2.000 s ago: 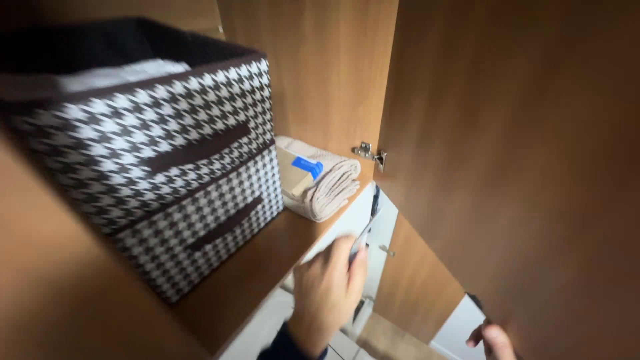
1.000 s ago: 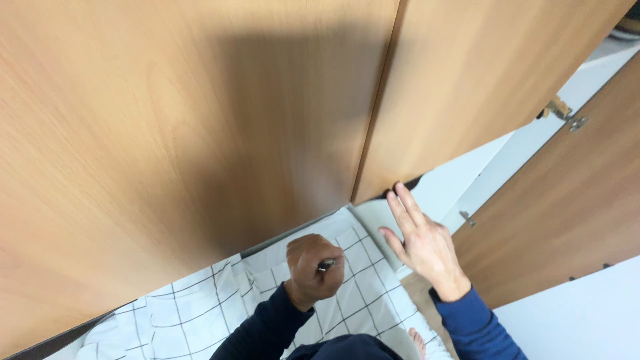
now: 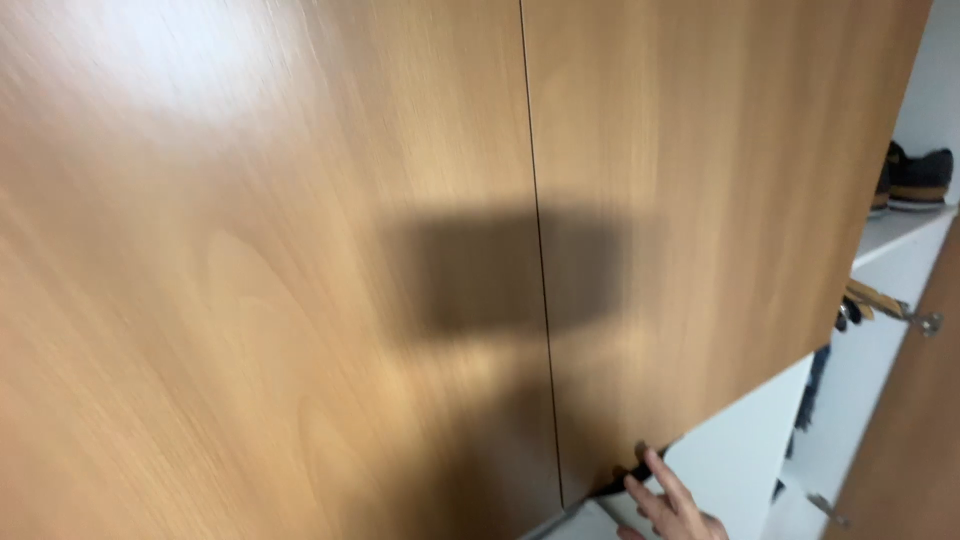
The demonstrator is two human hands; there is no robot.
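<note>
Two wooden cabinet doors, a left one (image 3: 300, 262) and a right one (image 3: 712, 187), fill most of the head view and meet along a thin dark gap. At the lower right, my right hand (image 3: 671, 502) has its fingertips at the lower edge of the right door, beside a dark strip (image 3: 622, 480) there. No object shows in its fingers. My left hand is out of view.
On the right, a white shelf (image 3: 904, 234) holds dark shoes (image 3: 921, 178). Below it are a metal hinge (image 3: 926, 322) and another hinge (image 3: 829, 508) near an open wooden door (image 3: 907, 420). Dark items hang inside the cabinet.
The gap between the two doors looks narrower than one second ago. My left hand has left the view. The houndstooth box and folded textile seen two seconds ago are no longer visible.
</note>
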